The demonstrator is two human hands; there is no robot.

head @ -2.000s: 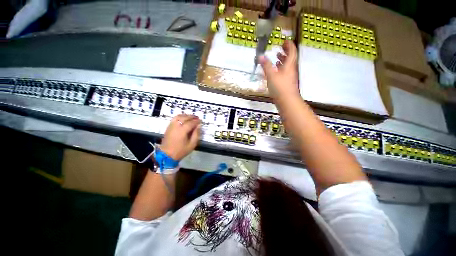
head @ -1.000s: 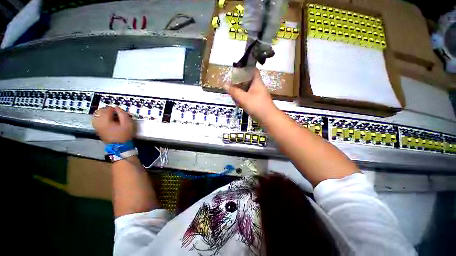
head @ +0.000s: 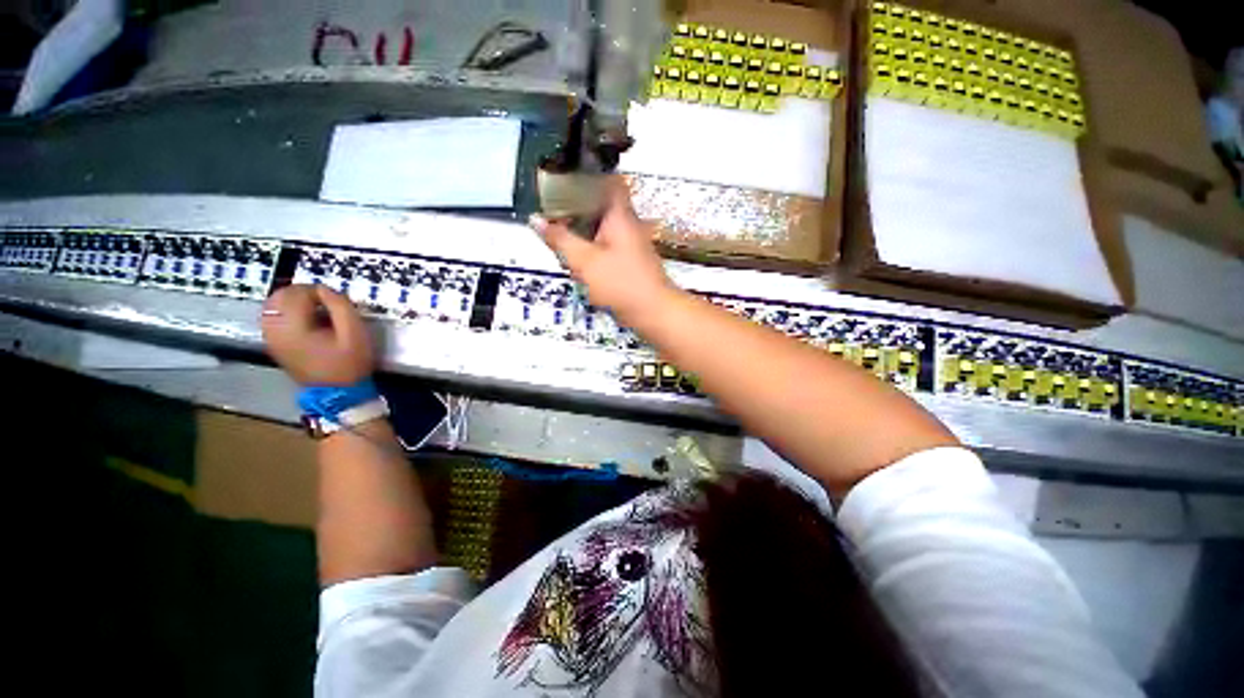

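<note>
My right hand (head: 609, 259) is closed around the handle of the dispensing gun (head: 579, 191), over the line near the left box. Its nozzle tip cannot be made out. White-and-dark PCB panels (head: 389, 289) lie end to end on the conveyor rail (head: 525, 357). My left hand (head: 317, 334), with a blue wrist strap, rests at a panel's near edge; its fingers are curled and I cannot tell if they hold anything. Several yellow-and-black transformers (head: 655, 375) stand on the rail's near edge, partly hidden by my right forearm. Panels on the right (head: 1030, 379) carry yellow transformers.
The left parts box (head: 835, 171) and right parts box (head: 1112, 259) stand beyond the line, with yellow rows at their far ends. A white sheet (head: 423, 161) lies left of them. A red-handled tool (head: 362, 48) and a dark tool (head: 505, 48) lie far left.
My right hand has gone from reaching over the left box to gripping the gun, and has moved left with it. My left hand has moved left along the panels. The view has shifted slightly.
</note>
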